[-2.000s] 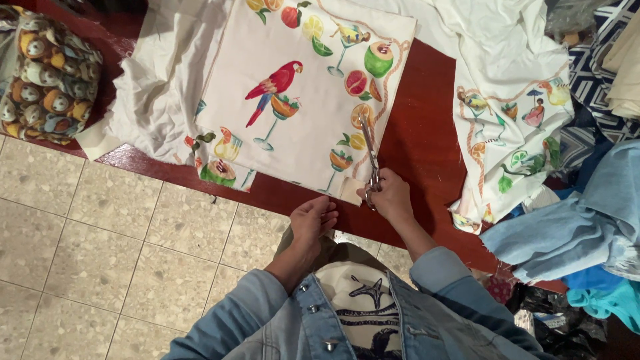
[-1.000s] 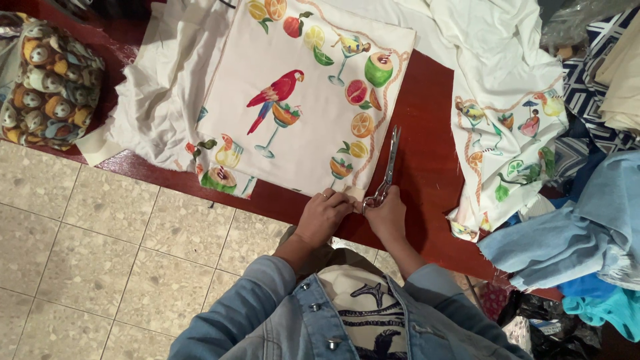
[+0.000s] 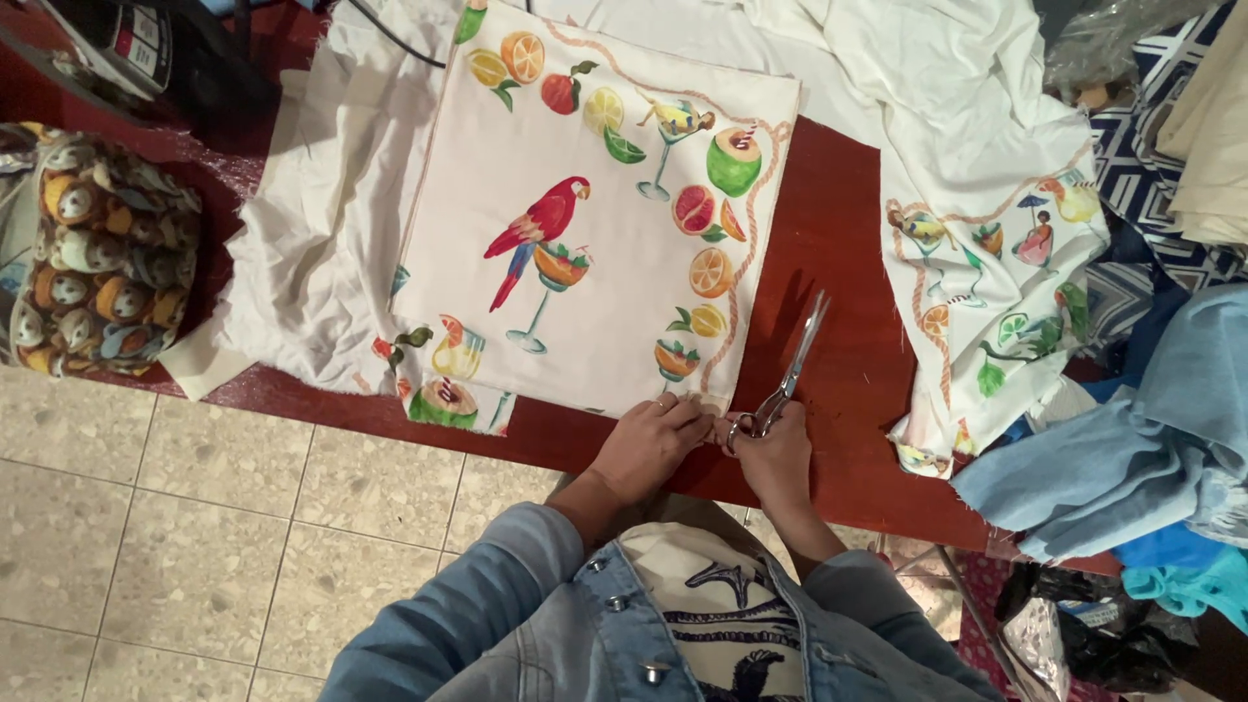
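A white printed fabric panel [image 3: 604,224] with a red parrot, fruits and a rope border lies flat near the table's front edge. At its lower right corner, my left hand [image 3: 655,434] pinches the cloth between thumb and fingers. My right hand [image 3: 775,453] holds metal scissors [image 3: 801,356] by the handles, blades pointing away from me over the bare red wood, and its fingertips meet the same corner beside my left fingers. What the fingertips do there is partly hidden. A small printed scrap [image 3: 458,400] shows from under the panel's lower left edge.
Crumpled white cloth [image 3: 312,224] lies left of the panel, and another printed white cloth [image 3: 994,292] lies to the right. A patterned fabric basket [image 3: 107,263] stands at the far left, near a black appliance [image 3: 175,68]. Blue fabrics [image 3: 1150,419] pile up at the right edge.
My left hand has moved right and up onto the panel's corner. The scissors, over the panel's right edge two seconds ago, have swung away to the right, over the bare wood.
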